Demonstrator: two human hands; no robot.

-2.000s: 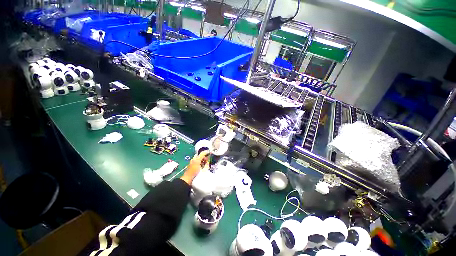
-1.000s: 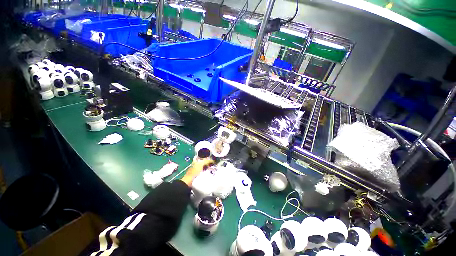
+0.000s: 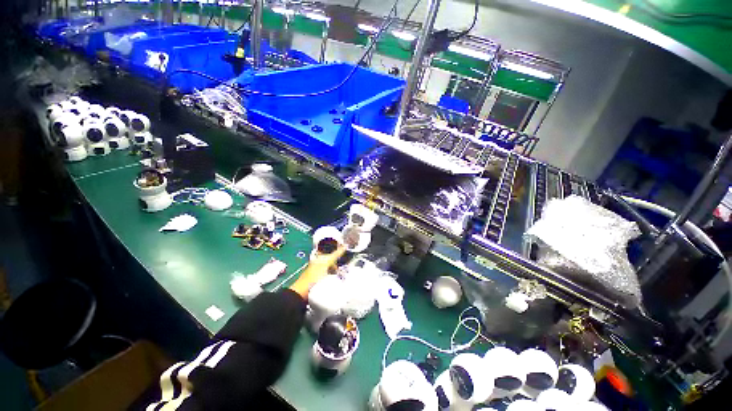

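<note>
My left hand [image 3: 318, 270] reaches in from the lower left in a black sleeve with white stripes. Its fingers are at a group of white housing shells [image 3: 324, 295], just below a white camera head with a dark round opening [image 3: 327, 241]. The fingertips are small and blurred, so I cannot tell if they grip anything. A second white two-part housing [image 3: 359, 221] stands behind. An open camera base with dark insides and wiring [image 3: 334, 350] stands upright nearer the bench edge. My right hand is not in view.
Finished camera units [image 3: 503, 372] crowd the lower right, with a white cable [image 3: 465, 324] beside them. Small circuit boards [image 3: 258, 236] lie left of centre. A roller conveyor with a bubble-wrap bag [image 3: 584, 241] and blue bins [image 3: 321, 100] run behind the bench.
My left hand dipped slightly into the shell group, and its fingers now point up and right near the camera head. The arm and the surrounding parts have barely moved.
</note>
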